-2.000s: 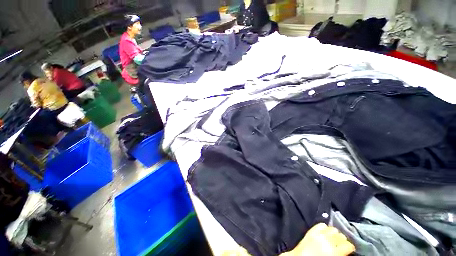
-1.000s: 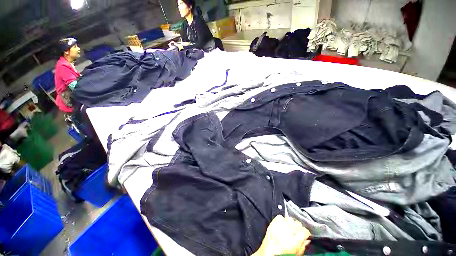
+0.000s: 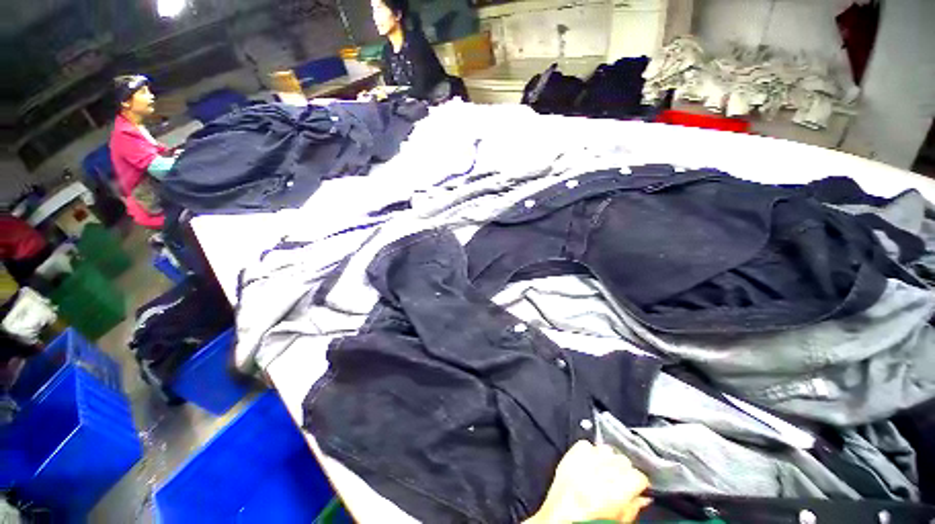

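Note:
A dark denim garment point(image 3: 451, 379) lies spread on the white-topped table, with pale round buttons point(image 3: 561, 362) along its front edge. My left hand point(image 3: 600, 485), low in the middle and cut off by the bottom edge, has its fingers closed on the garment's edge beside the lowest of these buttons. Another dark garment point(image 3: 687, 241) lies open behind it to the right, its pale grey inner side point(image 3: 789, 379) showing. A dark button band point(image 3: 759, 508) runs along the bottom right. My right hand is not in view.
Grey and dark garments point(image 3: 308, 271) lie layered across the table, with a dark heap point(image 3: 256, 154) at the far left end. Blue bins point(image 3: 251, 471) stand on the floor at left. Two people point(image 3: 133, 154) point(image 3: 405, 61) are beyond the table. Pale bundles point(image 3: 748, 82) lie at the back right.
The view has swung left to right since two seconds ago, so the table sits further left. My left hand stays at the garment edge. The button band has come into view at the bottom right.

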